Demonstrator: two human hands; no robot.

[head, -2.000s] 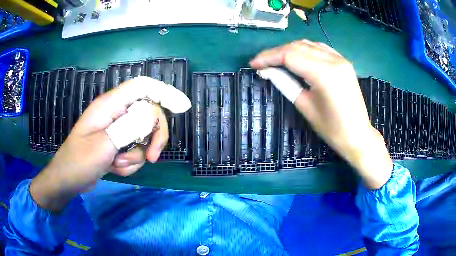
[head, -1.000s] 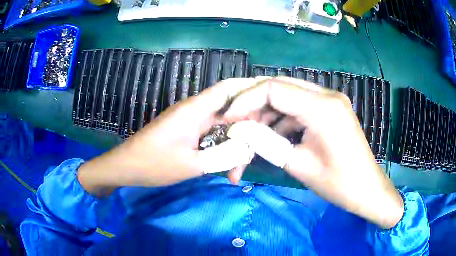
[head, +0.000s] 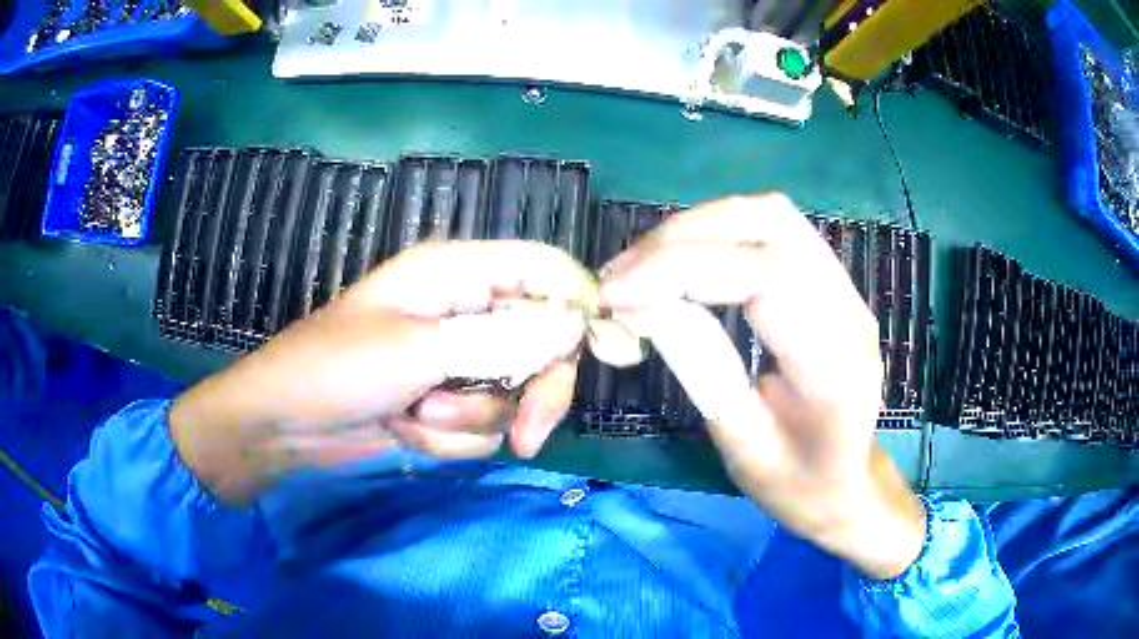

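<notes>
My left hand (head: 412,356), with a pale cot on the thumb, is curled around small metal parts (head: 481,382), which barely show under the thumb. My right hand (head: 787,356), also with a pale thumb cot, brings its thumb and forefinger to the left fingertips. The fingertips touch or nearly touch; what lies between them is blurred. Both hands are above rows of black plastic housings (head: 344,225), covering part of them. The housings stand side by side, long grooves running away from me and grid-like ends towards me.
A blue bin of small metal parts (head: 160,187) stands left. Larger blue trays are at the upper left (head: 113,50) and right edge (head: 1077,150). A white plate (head: 500,56) with a green button (head: 793,63) lies ahead, beside a yellow bar (head: 893,38). A black cable (head: 889,150) runs along the bench.
From two seconds ago, my hands have come together over the housings. Since one second ago, the fingertips have drawn out to a pinch and the metal parts in my left hand are more hidden. The view has shifted.
</notes>
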